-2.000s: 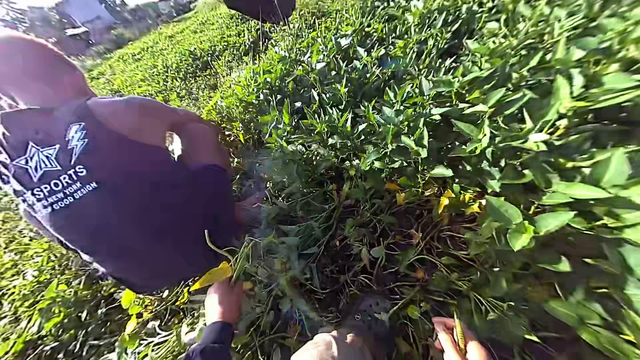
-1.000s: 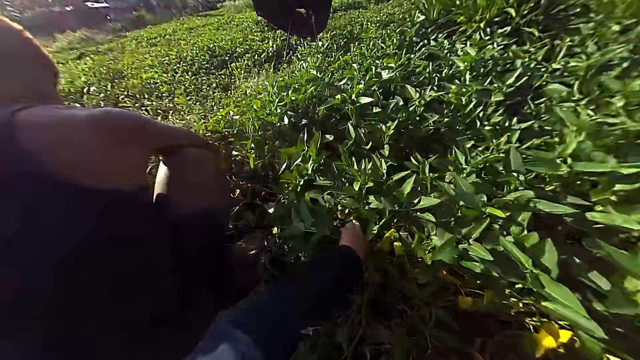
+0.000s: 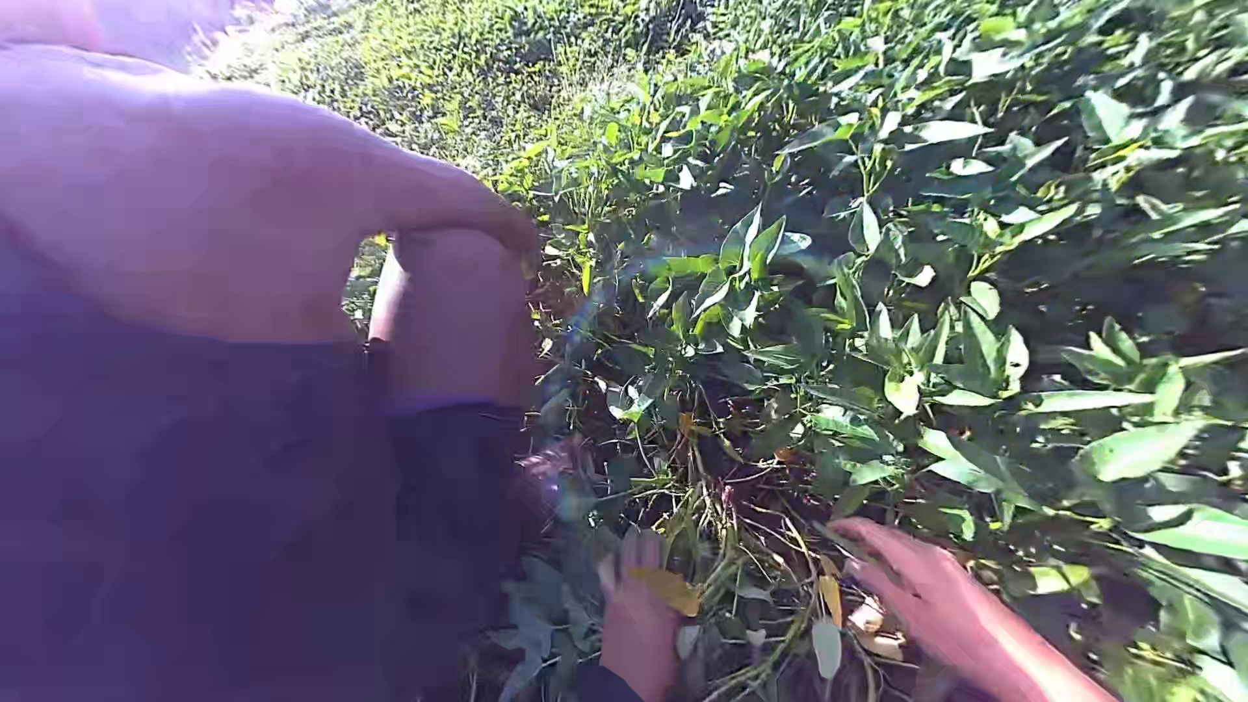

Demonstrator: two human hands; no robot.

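My left hand [image 3: 639, 614] reaches into low, shaded foliage at the bottom middle, a yellowed leaf [image 3: 670, 590] lying over its back. Its fingertips are among leaves, and whether they grip any is not visible. To the right, my right hand [image 3: 912, 585] has its fingers spread and reaches toward a tangle of pale stems [image 3: 726, 546] between the two hands. Nothing shows in its grasp. Another yellow leaf [image 3: 830, 597] hangs between the hands, beside a pale oval leaf [image 3: 826, 648].
A person [image 3: 195, 390] in a dark sleeveless top bends close on the left, filling much of that side. Dense leafy plants [image 3: 936, 370] cover the middle and right. Lower, sunlit growth [image 3: 468, 78] spreads behind.
A second ago one arm stretched forward into the leaves; now both hands are low at the bottom. The yellow pod-like thing in my right hand two seconds ago no longer shows there. The view has shifted.
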